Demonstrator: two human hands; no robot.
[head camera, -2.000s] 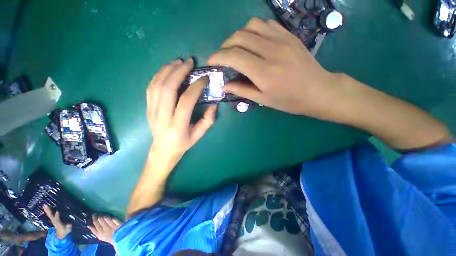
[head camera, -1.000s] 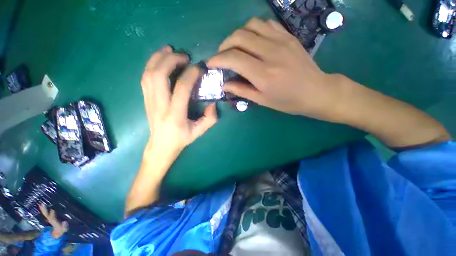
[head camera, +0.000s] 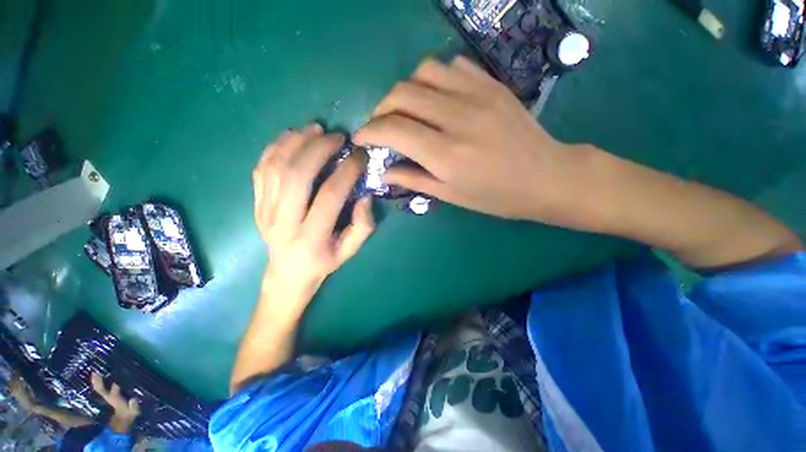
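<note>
An open phone body lies between my two hands near the middle, its silvery face up and both ends covered by my fingers. My left hand is bare and holds its left end, with the thumb at the near edge. My right hand is bare and holds its right end. A bright white round disc part sticks out below the phone, under my right hand. What lies under my fingers is hidden.
Phone bodies lie side by side at left, by a grey bracket. A black ribbed tray and another person's hand are lower left. More phone bodies with a white disc lie beyond my right hand. A pen-like tool lies upper right.
The phone and both my hands sit slightly lower in the view. My left fingers have closed in on the phone's left end. The other person's hand at lower left has shifted.
</note>
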